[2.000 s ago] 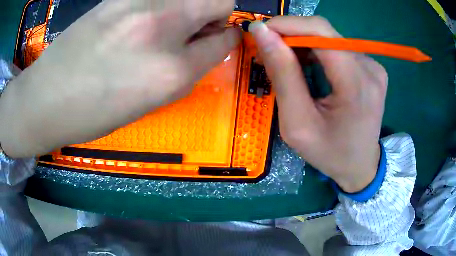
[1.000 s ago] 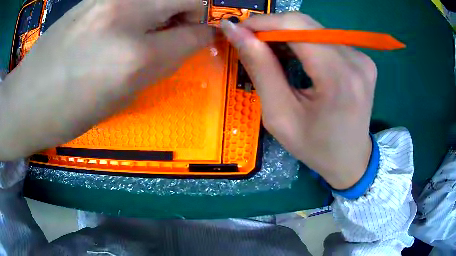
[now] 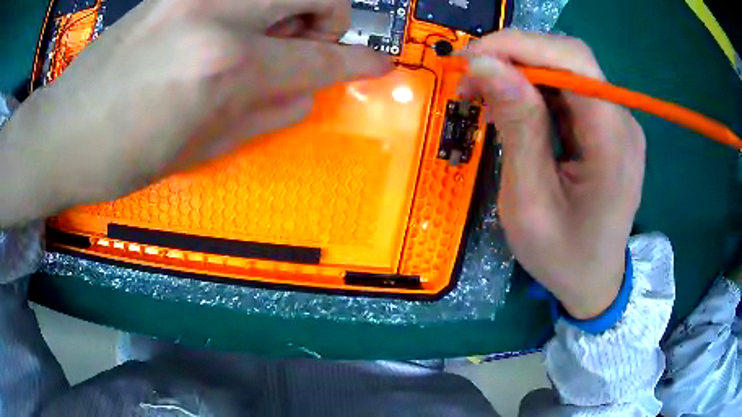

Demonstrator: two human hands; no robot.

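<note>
The orange rear housing (image 3: 268, 195) lies open with its honeycomb floor up. My right hand (image 3: 561, 155) holds the orange spudger (image 3: 635, 96) between thumb and fingers, its pointed end toward the right; its other end is near the small round black part (image 3: 443, 47). My left hand (image 3: 195, 98) reaches over the housing from the left, its fingertips at the mainboard's edge; whether they grip anything cannot be told. A thin dark lead (image 3: 415, 65) curves by the left fingertips. The mainboard (image 3: 378, 24) is partly hidden behind my left hand.
The small sub-board (image 3: 458, 132) sits near the housing's right side. Foam strips (image 3: 216, 243) lie along the near edge. Bubble wrap (image 3: 342, 305) is under the housing on the green mat (image 3: 683, 179). A striped sleeve of another person or garment shows at the far right (image 3: 708, 350).
The housing has shifted right and turned slightly. My right hand has moved right and the spudger tilts downward more. My left fingertips have moved right, and more mainboard and the sub-board show.
</note>
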